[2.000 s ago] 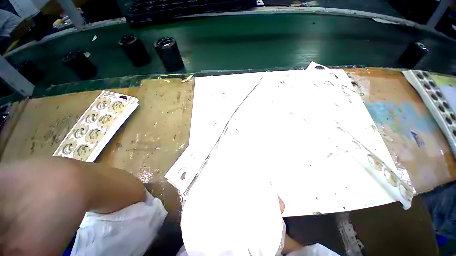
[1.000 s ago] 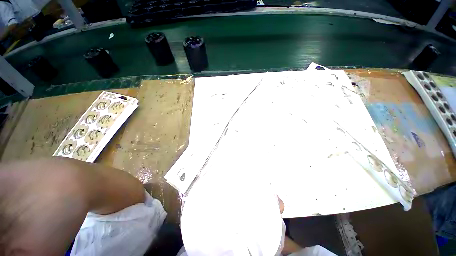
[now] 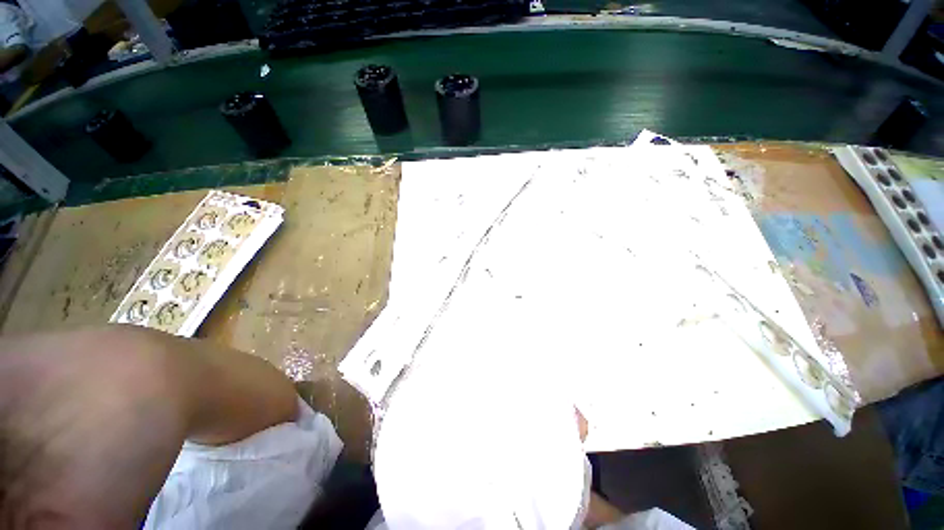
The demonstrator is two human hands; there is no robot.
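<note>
A white work sheet [image 3: 621, 311] lies flat on the bench, with a long white strip [image 3: 375, 367] slanting along its left side. A strip with tan rings [image 3: 805, 364] curls at its right edge. A bare arm [image 3: 135, 404] with a white sleeve enters at the lower left; no left hand shows. An overexposed white rounded shape [image 3: 476, 455] covers the bottom centre. A small patch of skin [image 3: 582, 424] shows at its right side, perhaps part of my right hand; its grip is hidden.
A stack of sticker sheets [image 3: 197, 259] lies on brown board at left. Beyond the bench, a green conveyor [image 3: 621, 93] carries several black cylindrical units [image 3: 458, 112]. A black tray [image 3: 393, 23] is behind it. Another sticker sheet [image 3: 903, 212] lies at far right.
The black units on the conveyor have moved to the right. The arm, the sheets and the white rounded shape are almost unchanged.
</note>
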